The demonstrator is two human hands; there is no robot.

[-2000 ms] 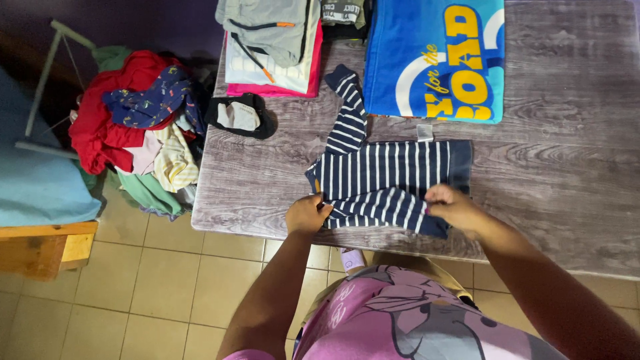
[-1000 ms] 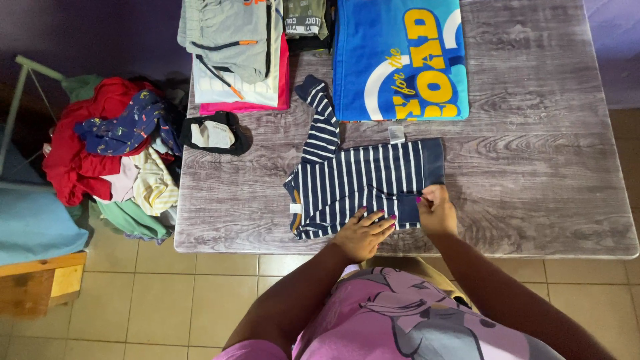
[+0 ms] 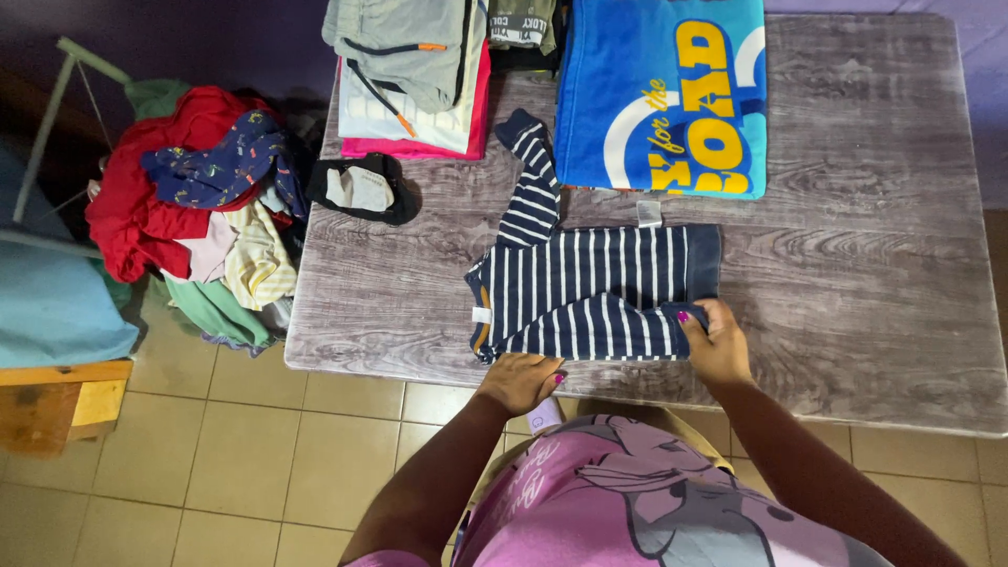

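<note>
A navy and white striped long-sleeved shirt [image 3: 591, 272] lies flat on the wood-patterned table [image 3: 858, 315], its collar to the left and its hem to the right. The near sleeve is folded over the body along the near edge; the far sleeve sticks out toward the back. My right hand [image 3: 718, 340] pinches the navy cuff of the folded sleeve near the hem. My left hand [image 3: 521, 382] rests at the table's near edge by the collar end, fingers together against the shirt's border; whether it grips the cloth cannot be told.
Behind the shirt lie a folded blue printed towel [image 3: 661, 94], grey shorts [image 3: 409, 47] on folded white and pink cloth, and a folded dark green garment [image 3: 521, 24]. Black and white socks [image 3: 362, 189] sit at the left edge. A clothes heap [image 3: 197, 181] stands beside the table.
My left hand has moved left from the middle of the folded sleeve to the collar end. My right hand stays by the cuff. Two seconds ago the collar end was in my left hand.
</note>
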